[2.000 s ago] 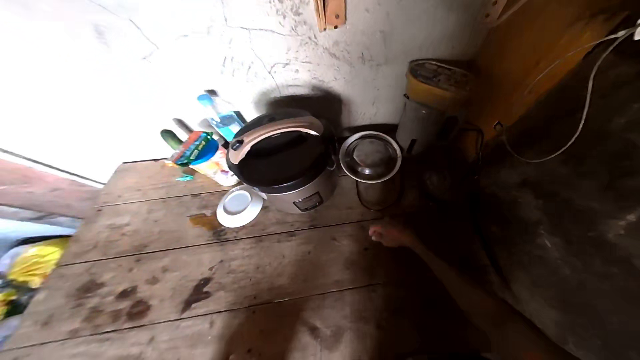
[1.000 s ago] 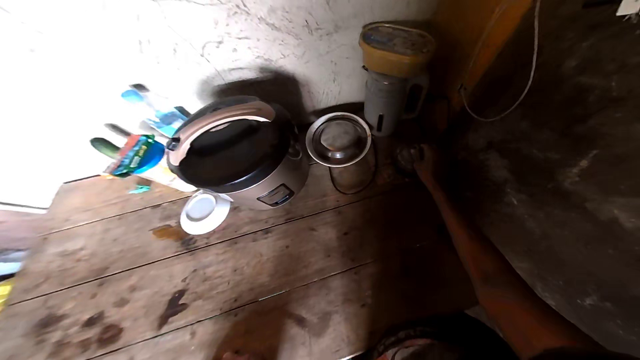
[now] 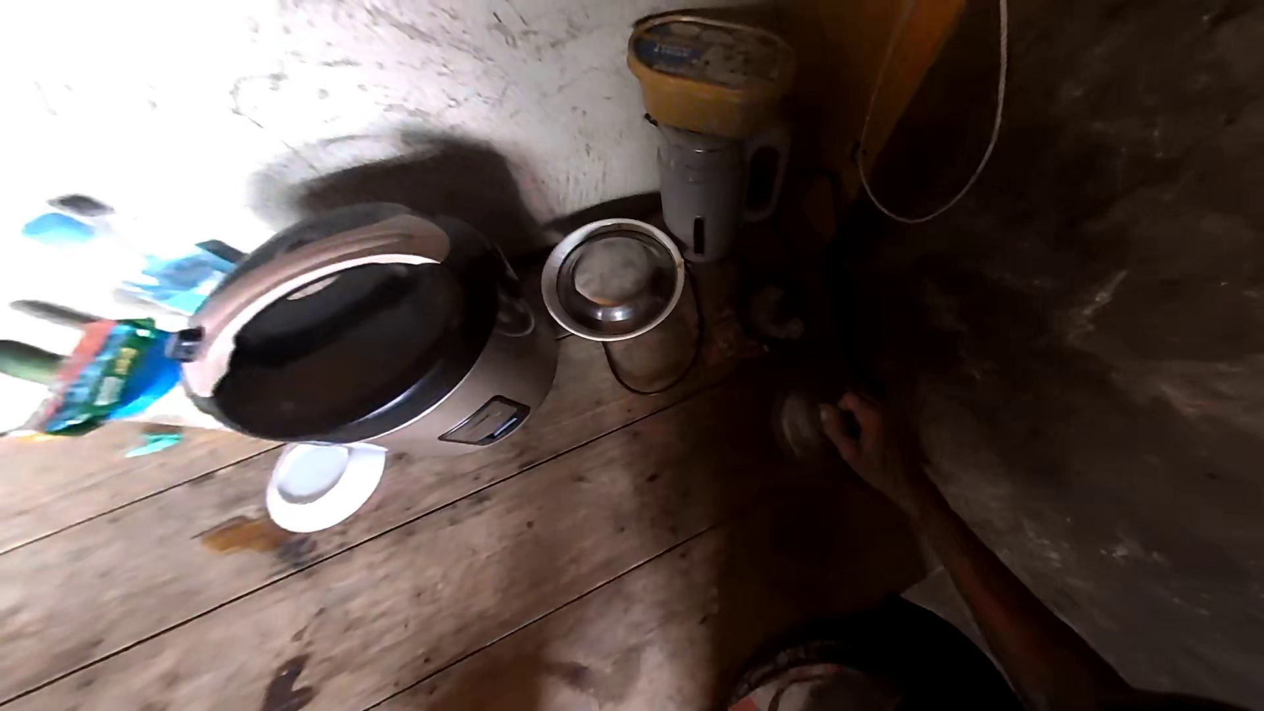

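In the dim area right of the middle, my right hand [image 3: 869, 439] grips a small round object [image 3: 802, 425], blurred and too dark to name. Up and to the left of this hand stands a metal container with a round metal lid or dish [image 3: 614, 279] on top. Another small item [image 3: 775, 311] lies in shadow above the hand, its kind unclear. A rice cooker [image 3: 474, 395] with a dark lid and a curved handle stands further left. Beside its base is a white plastic lid or small dish [image 3: 326, 486]. My left hand is out of view.
Against the wall a grey jug [image 3: 701, 197] carries a yellow tub [image 3: 713, 79]. A colourful packet [image 3: 104, 375] and blue bottles lie at the left. A cord [image 3: 987, 148] hangs by the dark wall at right. The wooden plank table [image 3: 513, 553] has stains.
My right hand first reached into the dark corner beside the jug, then came back toward me with the round object. The view has shifted to the right.
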